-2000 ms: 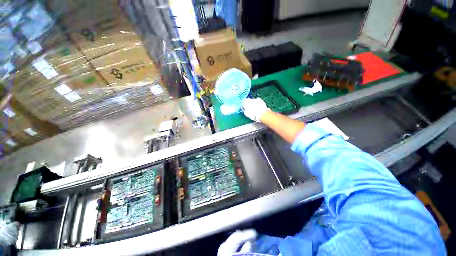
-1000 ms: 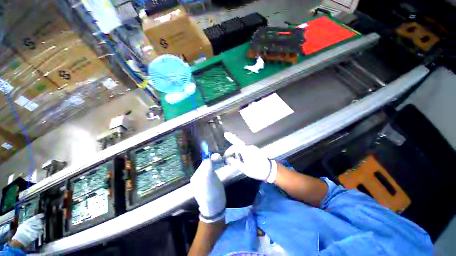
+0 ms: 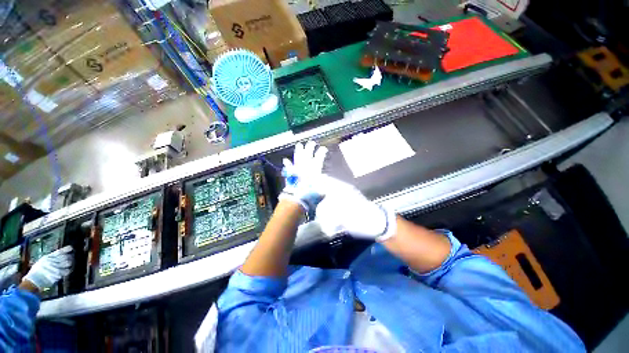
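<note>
My left hand [image 3: 303,176], in a white glove, is held over the line with its fingers apart and holds nothing visible. A small blue piece [image 3: 291,180], perhaps part of a wrist strap, lies against it. My right hand [image 3: 348,209], also gloved, overlaps the base of my left hand near the wrist; its fingertips are hidden, so its grip cannot be told. Left of my hands, a green circuit board [image 3: 224,205] lies in a dark carrier [image 3: 219,248] on the conveyor [image 3: 452,180]. A second circuit board [image 3: 128,236] lies in its carrier farther left.
Another person's gloved hand [image 3: 50,269] is over a board at far left. A white sheet [image 3: 376,149] lies on the line. Behind are a blue fan [image 3: 243,79], parts tray [image 3: 308,96], stacked fixture [image 3: 405,49] and red sheet [image 3: 476,45]. An orange cover [image 3: 518,267] is at lower right.
My left hand has risen and its fingers have spread. My right hand has moved against its base. Earlier still, my right hand was at the parts tray. The view has shifted.
</note>
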